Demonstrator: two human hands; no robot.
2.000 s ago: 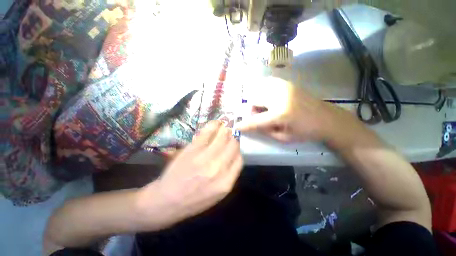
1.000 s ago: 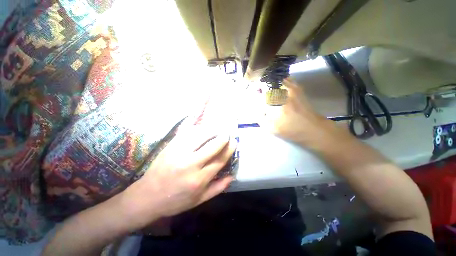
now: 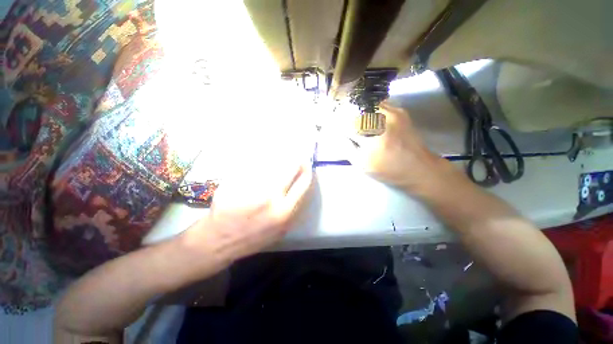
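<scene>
The patterned fabric [image 3: 101, 161] covers the left side of the bed, its middle washed out white by the lamp. My left hand [image 3: 259, 205] lies on the cloth's near edge, just left of the needle area; glare hides its fingertips and whether they pinch the cloth. My right hand [image 3: 396, 151] is beside the knurled brass knob [image 3: 371, 123], its fingers partly behind the knob and lost in glare; what it touches cannot be told. The needle and presser foot are not clear in the glare.
The machine head [image 3: 524, 40] spans the top right. Black scissors [image 3: 485, 134] lie on the machine bed [image 3: 363, 208] right of my right hand. A dark switch plate [image 3: 595, 188] is at far right. A red plastic object [image 3: 585, 259] and scraps [image 3: 430, 308] are below, by the floor.
Since two seconds ago the machine appears lower and larger in view. My right hand has moved up beside the knob. My left hand has shifted left, and lies flatter than one second ago.
</scene>
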